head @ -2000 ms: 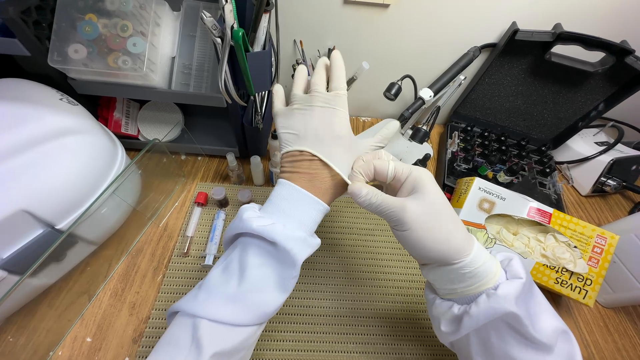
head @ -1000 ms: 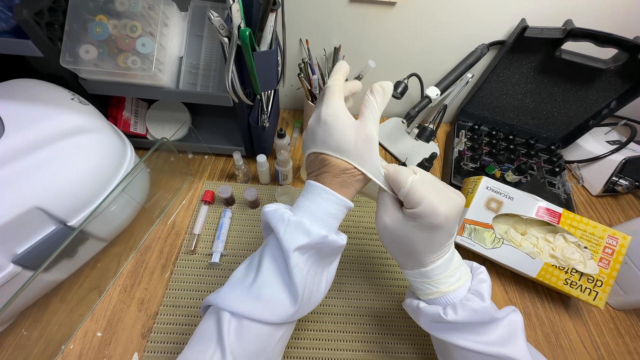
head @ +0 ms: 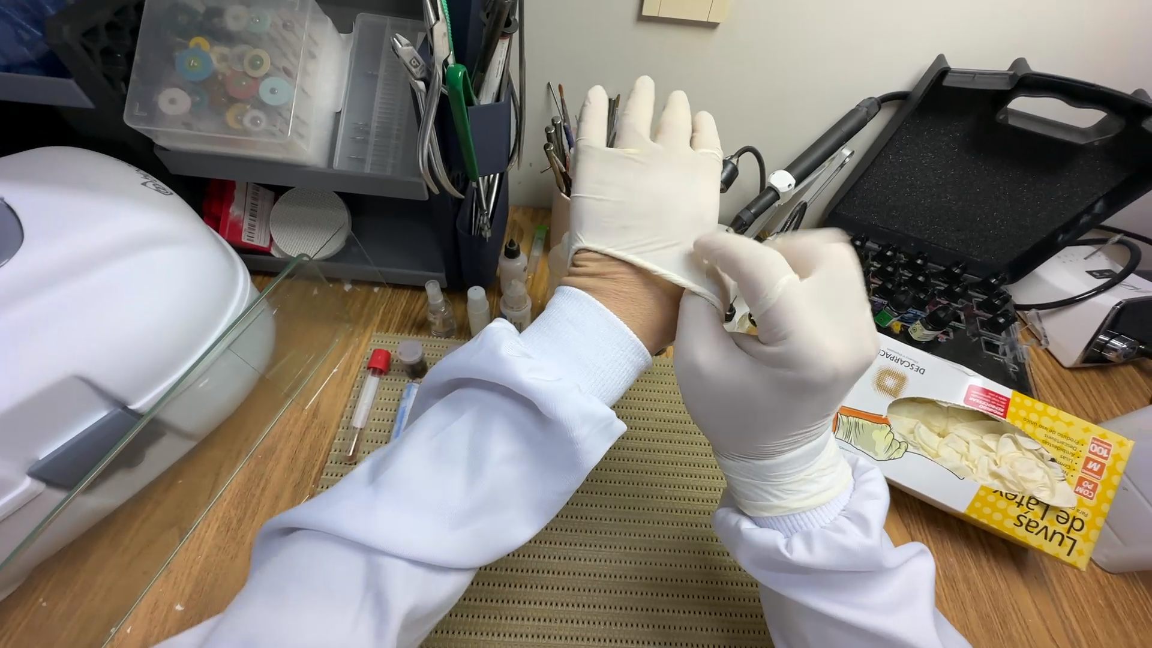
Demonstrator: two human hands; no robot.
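Note:
My left hand (head: 643, 189), in a white latex glove, is raised with its back toward me and its fingers apart, holding nothing. The glove's cuff (head: 643, 263) sits at the base of the hand, and bare wrist shows between it and the white knitted sleeve cuff (head: 589, 337). My right hand (head: 774, 333), also gloved and slightly blurred, pinches the edge of that glove cuff between thumb and index finger. Right of it lies an open box of latex gloves (head: 1062, 414). A ribbed beige mat (head: 594, 549) is spread beneath both forearms.
A red-capped tube (head: 364, 400) and small bottles (head: 478, 310) stand or lie left of my sleeve. A glass sheet (head: 225, 387) leans by a white machine (head: 108, 297). Behind are an organizer with pliers (head: 427, 99), a cup of tools (head: 560, 216) and an open black case (head: 990, 171).
My left hand has turned from a tilted pose so that its back faces me, fingers upright and spread. My right hand stays at the left glove's cuff edge.

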